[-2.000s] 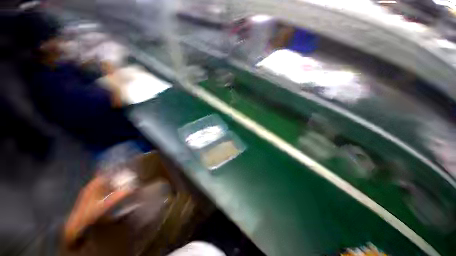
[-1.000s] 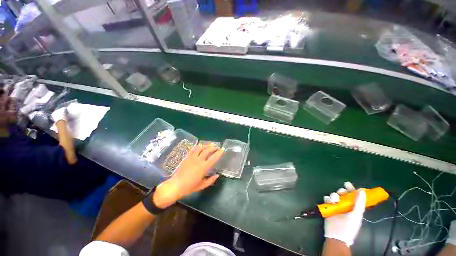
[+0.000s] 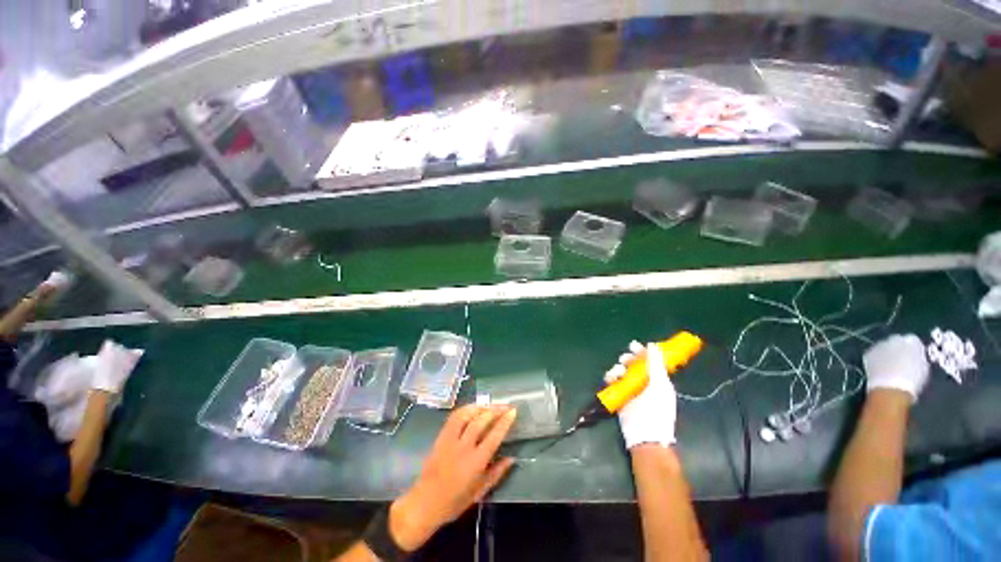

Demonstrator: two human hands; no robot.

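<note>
A clear plastic housing (image 3: pixel 532 402) lies on the green bench in front of me. My left hand (image 3: pixel 456 467), bare with a black wristband, has its fingers on the housing's left end and its thumb by the near edge. My right hand (image 3: pixel 650 404), in a white glove, holds a yellow-orange electric screwdriver (image 3: pixel 683 351). Its thin bit points down-left, close to the housing's near edge; contact is unclear. Two more clear housings (image 3: pixel 437 370) (image 3: pixel 373 384) lie to the left, with a thin wire beside them.
Two tubs hold white parts (image 3: pixel 263 395) and brownish screws (image 3: pixel 316 404) at left. Several housings (image 3: pixel 593 235) lie on the belt behind the pale rail (image 3: pixel 593 287). Wire leads (image 3: pixel 807 362) lie at right near a neighbour's gloved hand (image 3: pixel 897 366). Another person works at far left.
The view has swung right. My left hand has moved from beside the tubs to the single housing. My right hand has brought the screwdriver closer to that housing.
</note>
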